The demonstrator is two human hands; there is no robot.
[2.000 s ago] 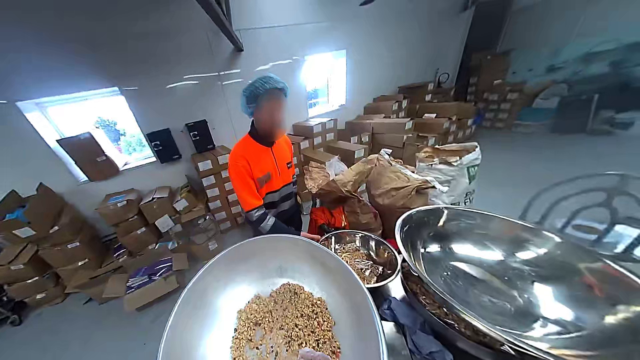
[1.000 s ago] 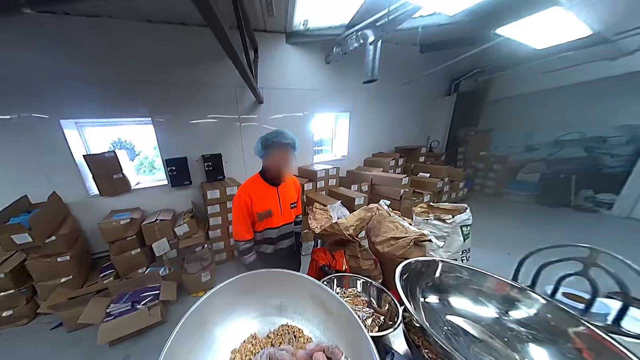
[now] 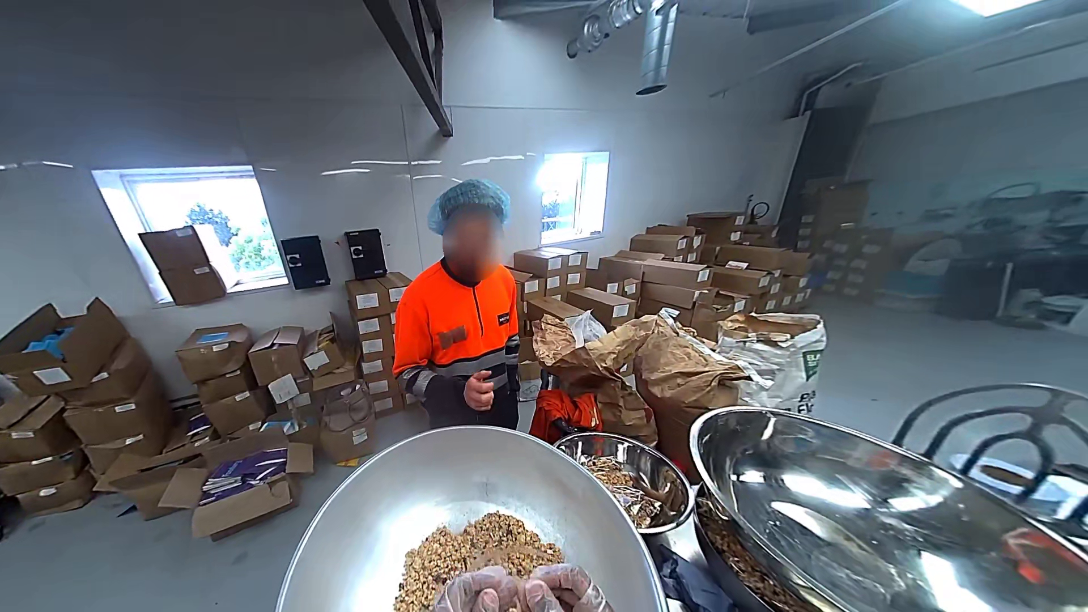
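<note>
Both my hands wear clear, thin gloves and sit low in a wide brushed metal bowl (image 3: 357,518). My left hand (image 3: 478,588) and my right hand (image 3: 563,586) are side by side with fingers curled, at the near edge of a heap of chopped nuts or grains (image 3: 493,544). Whether the fingers hold some of it cannot be told, as the frame's lower edge cuts them off. Beyond the bowl, at its right, stands a smaller shiny steel bowl (image 3: 671,501) with brownish pieces in it. A large steel bowl (image 3: 850,501) tilts over a dark container of brown material (image 3: 739,552).
A person in an orange top and blue hairnet (image 3: 463,331) stands facing me across the bowl. Large brown paper sacks (image 3: 688,374) and a white sack (image 3: 786,353) stand behind the bowls. Cardboard boxes (image 3: 671,272) line the wall, and an open carton (image 3: 246,484) lies on the floor at left.
Two seconds ago only a bit of one gloved hand showed at the heap; now both hands are in view there. The person opposite has a bare hand raised at the waist. The view has tilted up.
</note>
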